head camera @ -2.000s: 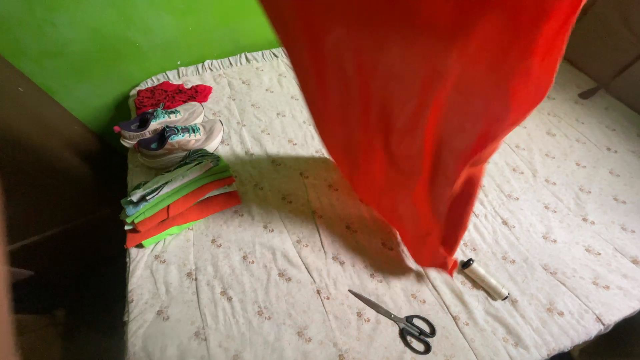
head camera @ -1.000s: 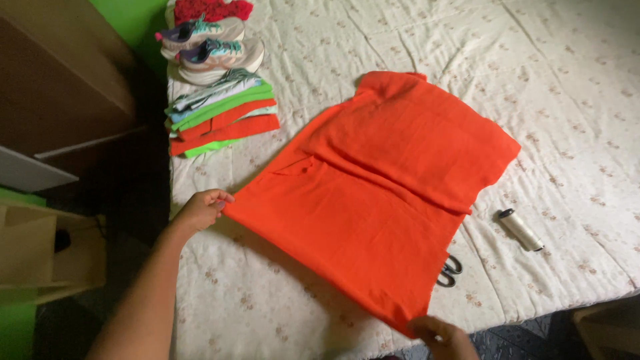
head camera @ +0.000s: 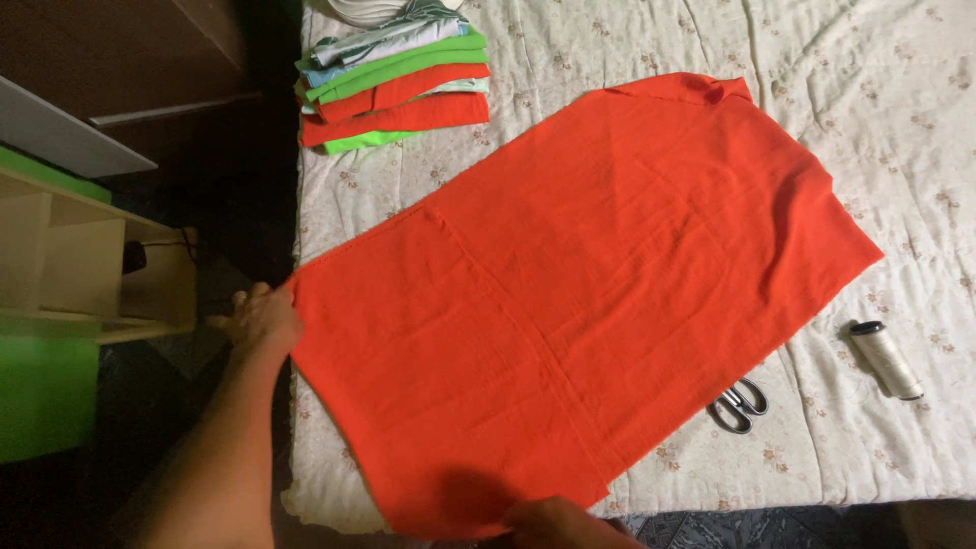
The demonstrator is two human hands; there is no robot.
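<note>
A large orange-red cloth (head camera: pixel 579 267) lies spread over the bed, a few folds and a rumpled far end showing. At its left corner, my left hand (head camera: pixel 263 316) grips the fabric. My right hand (head camera: pixel 553 518) is on the near edge at the bottom of the view, its fingers closed on the cloth and partly hidden. Scissors (head camera: pixel 740 408) lie by the cloth's right edge, black handles showing and blades covered by it. To their right, a spool of pale thread (head camera: pixel 888 360) rests on its side.
A stack of folded clothes (head camera: pixel 400 84) in green, red and white lies at the bed's upper left, below a partly seen shoe (head camera: pixel 366 11). The patterned bedspread (head camera: pixel 900 457) covers the bed. Wooden shelving (head camera: pixel 84 259) stands on the floor to the left.
The cloth hung in the air two seconds ago; it lies on the bed now and is spread flatter and wider than one second ago. The view has moved closer.
</note>
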